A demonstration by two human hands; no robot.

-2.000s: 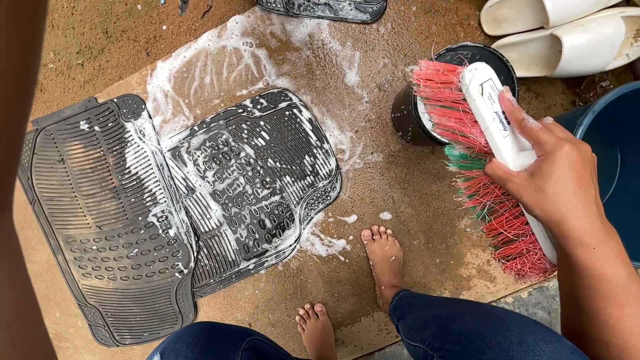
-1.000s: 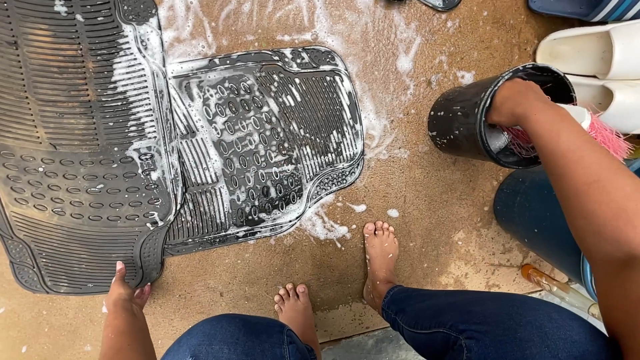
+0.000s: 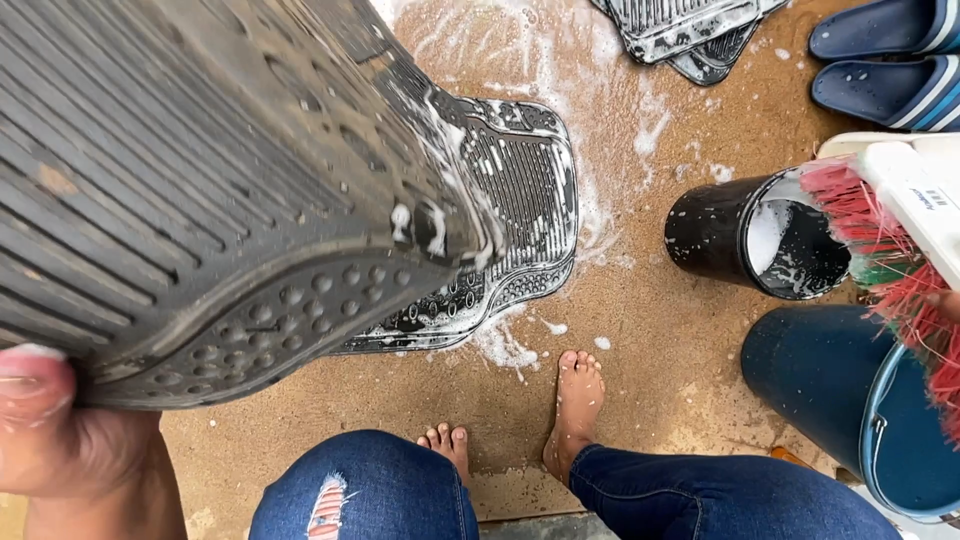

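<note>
My left hand (image 3: 82, 442) grips the edge of a black rubber car floor mat (image 3: 225, 180), raised and bent close to the camera at the left; its ribbed surface bears brown dirt and some suds. Beneath and beyond it a second rubber mat (image 3: 525, 187), streaked with white foam, lies on the floor. At the right edge is a scrub brush (image 3: 926, 195) with a white back and red and green bristles, above the buckets. Only a fingertip of my right hand (image 3: 948, 306) shows against it; the rest is out of frame.
A black bucket (image 3: 705, 232) with suds inside stands at the right, a blue bucket (image 3: 806, 382) below it. Blue slides (image 3: 862, 94) and white footwear lie at the upper right. More foamy mats (image 3: 690, 30) lie at the top. My bare feet stand on the sudsy floor.
My left hand has lifted the mat, which lay flat one second ago, up toward the camera. The brush has come out of the black bucket, where my right hand had reached in.
</note>
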